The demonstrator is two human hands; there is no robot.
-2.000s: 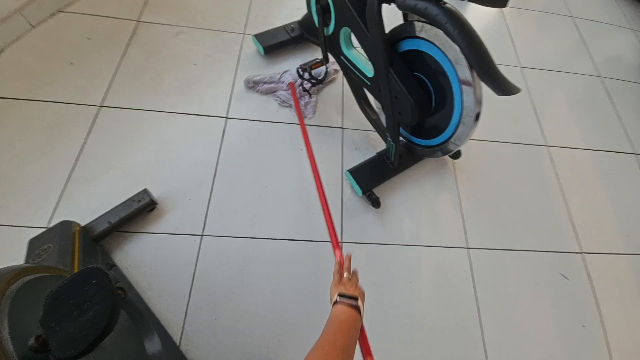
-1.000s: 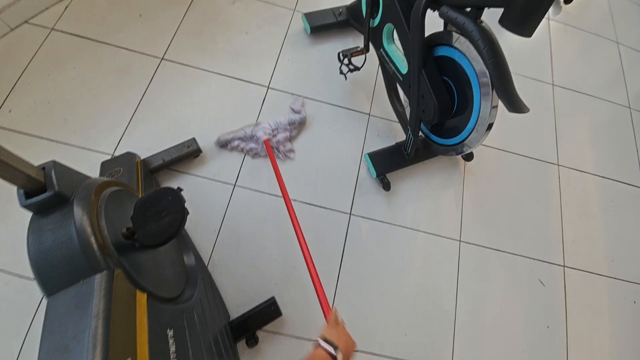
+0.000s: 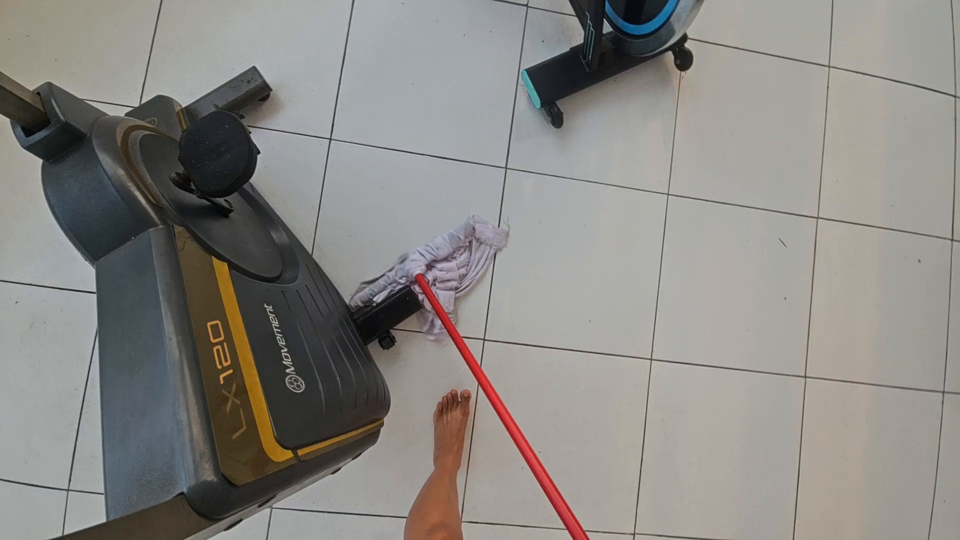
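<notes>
A red pole [image 3: 504,414] slants from the lower edge up to a greyish-white cloth [image 3: 450,264] on the tiled floor. The cloth lies bunched against the black end of the rear foot bar [image 3: 388,315] of a dark grey exercise bike [image 3: 315,360], and some of it spreads to the right over a tile joint. Neither of my hands is in the frame now; the pole's upper end runs out of view at the bottom.
A bare foot [image 3: 451,424] stands on the tiles left of the pole. The grey bike, with its round black pedal [image 3: 218,154], fills the left side. At the top, a second exercise bike's black foot bar [image 3: 574,73] with small wheels rests on the white tiled floor [image 3: 735,285].
The cloth has moved away from the blue-ringed bike, over the floor to the grey bike's foot bar. The hand seen on the pole earlier has left the view. The view has tilted down and left.
</notes>
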